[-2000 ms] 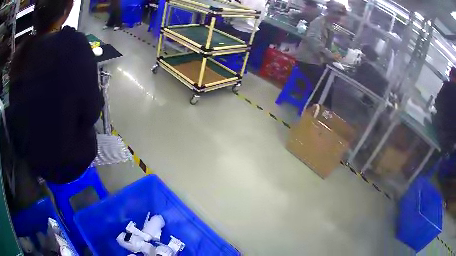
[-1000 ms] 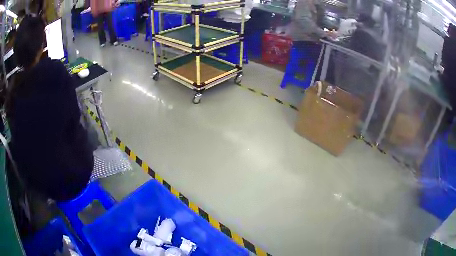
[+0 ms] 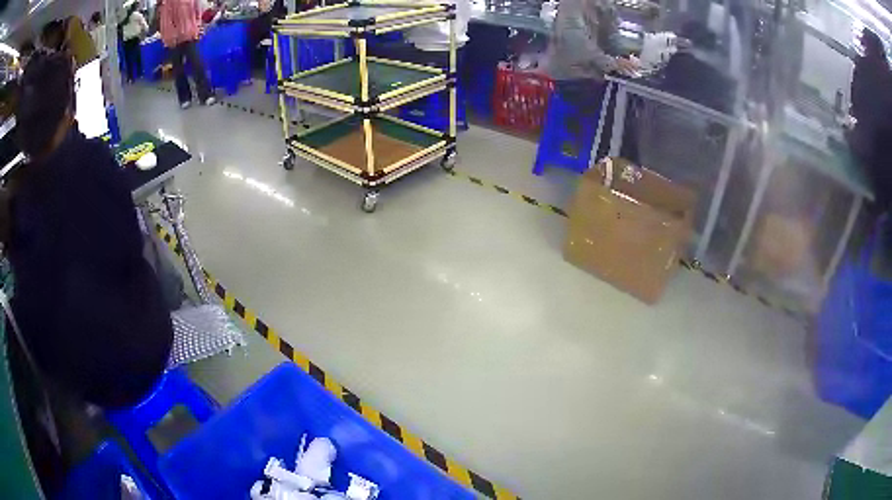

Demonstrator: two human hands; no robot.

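Note:
Neither of my hands is in the picture. Nearest in front of me, a blue plastic tote (image 3: 235,415) stands at the bottom edge, cut off by the frame. Several white security camera units (image 3: 315,461) lie jumbled inside it, and their lower parts are out of the picture. A second blue tote (image 3: 103,474) is partly visible at the bottom left, with something white in it.
A person in dark clothes (image 3: 83,264) sits on a blue stool (image 3: 161,410) at left. A three-tier wheeled rack (image 3: 367,107) stands ahead. A cardboard box (image 3: 626,234) is beside the right benches. Yellow-black tape (image 3: 284,347) edges the aisle. A blue tote (image 3: 851,342) stands at right.
The view has shifted. The rack, the seated person and the cardboard box now appear further left. The near tote sits slightly lower than a second ago. More people show at the top left.

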